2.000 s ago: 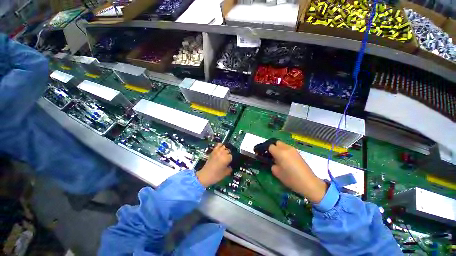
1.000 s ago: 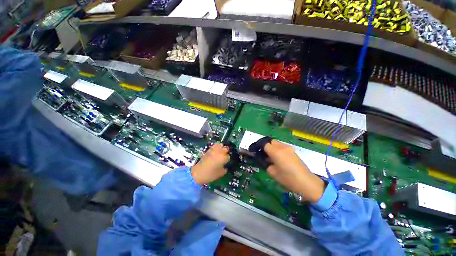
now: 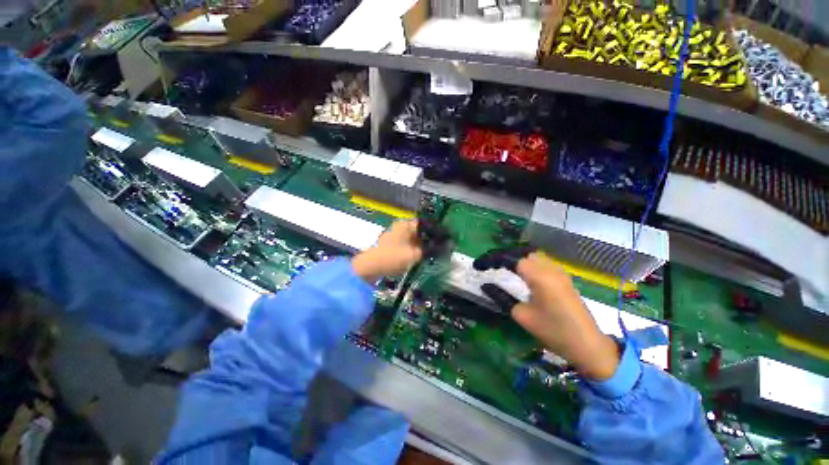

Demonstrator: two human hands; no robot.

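A green circuit board [image 3: 436, 336] lies in front of me, with a long white heatsink bar [image 3: 586, 313] along its middle and a finned heatsink [image 3: 595, 238] at its far side. My left hand [image 3: 400, 247] is over the joint between two boards, black coverings on its fingertips; the fingers are blurred and I cannot tell whether they hold anything. My right hand [image 3: 545, 300] is over the heatsink bar, its black-covered thumb and fingers apart, with nothing visible between them.
Neighbouring boards with heatsinks [image 3: 314, 218] run left and right behind a metal rail [image 3: 427, 400]. Bins of red parts [image 3: 505, 149] and dark parts stand on the lower shelf, yellow-black parts [image 3: 645, 45] above. A blue cord [image 3: 668, 136] hangs at right. Another person's blue sleeve [image 3: 54, 182] is at left.
My left hand has moved away from me, towards the far side of the board. My right hand has shifted slightly right and its fingers have opened.
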